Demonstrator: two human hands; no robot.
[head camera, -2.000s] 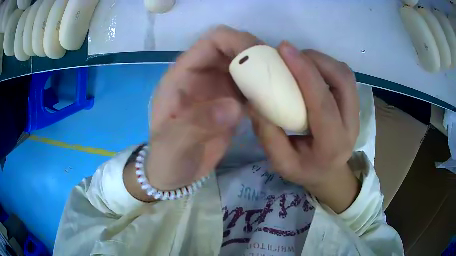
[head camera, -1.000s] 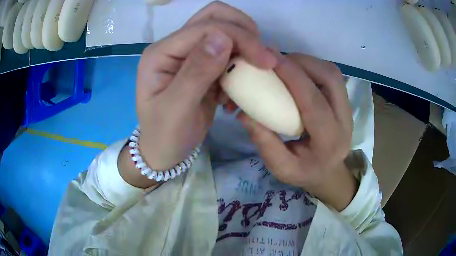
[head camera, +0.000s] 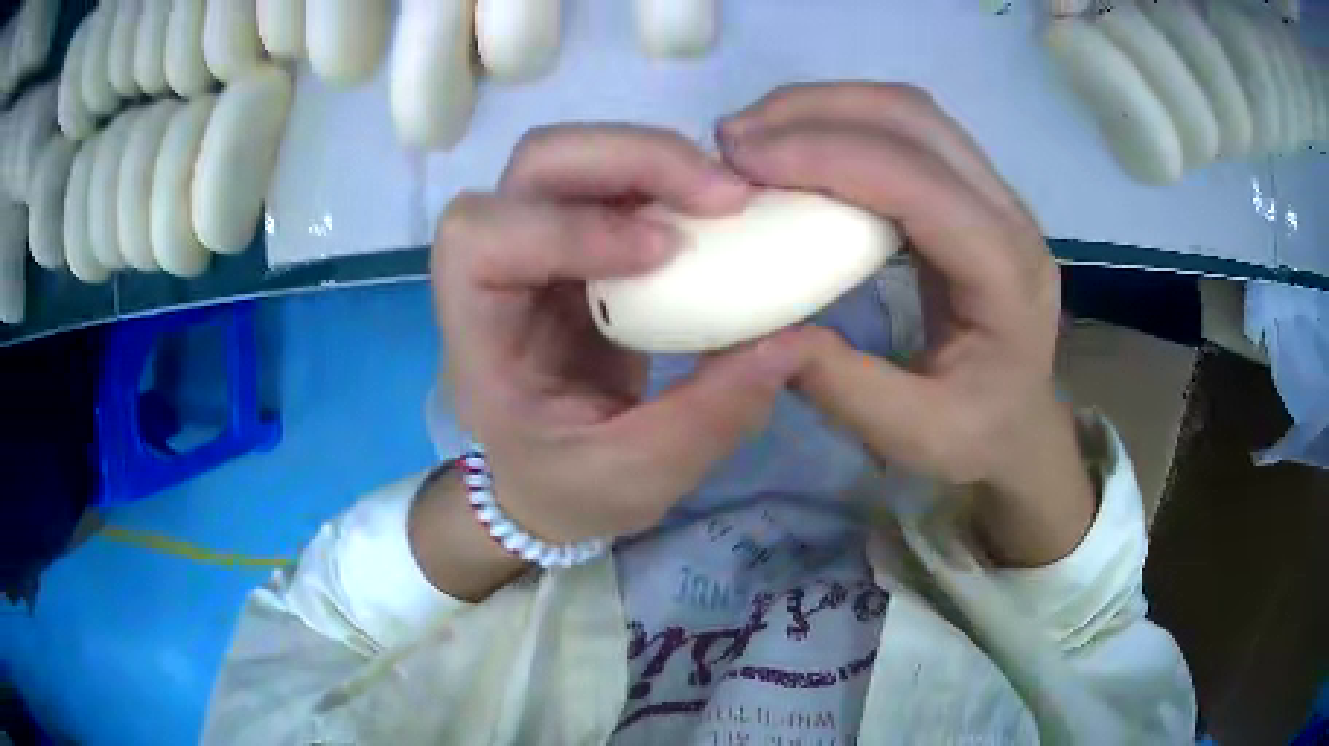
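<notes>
A cream housing (head camera: 751, 274) is held between both hands over the lap, lying almost level with its right end slightly higher. A small dark slot shows at its left end. My left hand (head camera: 576, 313) grips the left part, fingers on top and thumb below. My right hand (head camera: 947, 270) grips the right end, fingers over the top and thumb underneath. The fingers hide parts of the upper edge and both ends. Whether it is one shell or a closed pair I cannot tell.
Rows of cream shells (head camera: 241, 161) stand on the bench (head camera: 583, 95) at the left, with more along the back and at the right (head camera: 1122, 95). A blue stool (head camera: 182, 408) is below left. A brown carton (head camera: 1130, 394) with white film (head camera: 1290, 364) is at the right.
The housing has turned from steeply slanted to nearly level, its slot end now at lower left. My left hand now grips its left part. More of the bench and shell rows shows.
</notes>
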